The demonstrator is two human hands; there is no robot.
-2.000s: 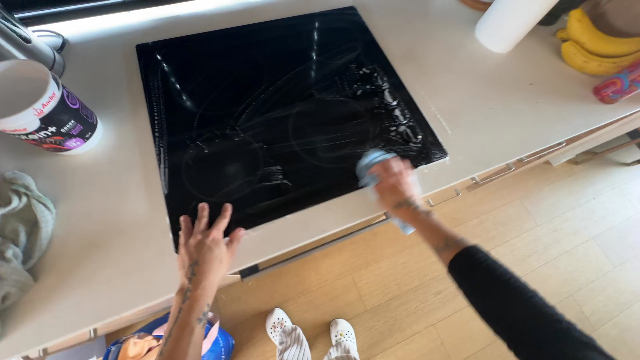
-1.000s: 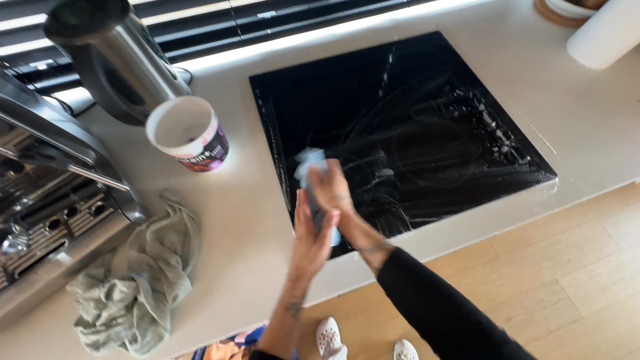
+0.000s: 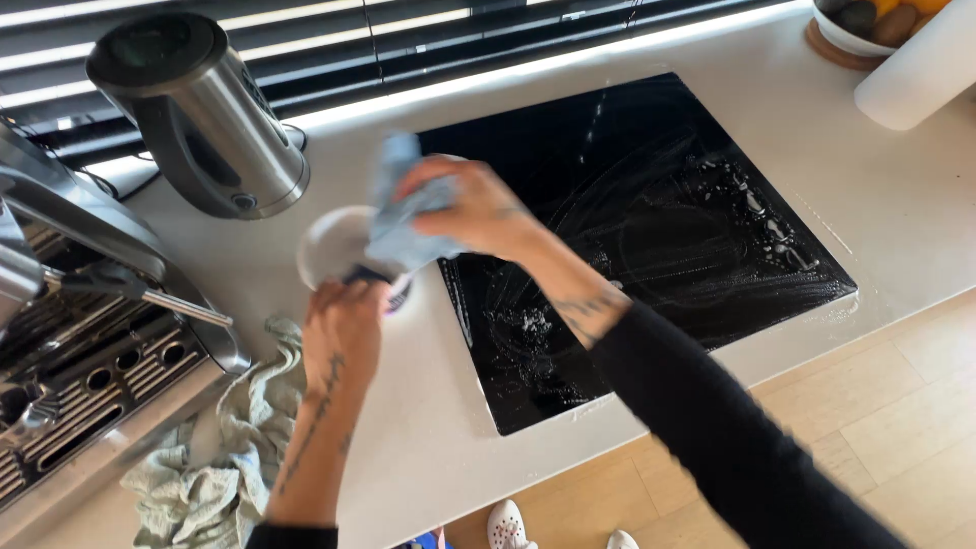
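Note:
A blurred light-blue cloth (image 3: 415, 217) is bunched in my right hand (image 3: 476, 210), above the left edge of the black glass cooktop (image 3: 656, 229). The cloth overlaps the rim of a white plastic tub (image 3: 332, 240) with dark printing. My left hand (image 3: 347, 320) is at the near side of the tub, its fingers curled against it; whether it grips the tub is hard to tell. Suds and wet streaks lie on the glass, thickest along its right side and near its front left corner.
A steel kettle (image 3: 229, 130) stands behind the tub. At the left are an espresso machine (image 3: 114, 366) and a crumpled grey-green towel (image 3: 252, 427). A paper towel roll (image 3: 915, 72) and a fruit bowl (image 3: 854, 34) occupy the back right of the counter.
The right hand has carried the cloth off the glass to the tub, and the left hand has moved from the cooktop to the tub. The view has swung left.

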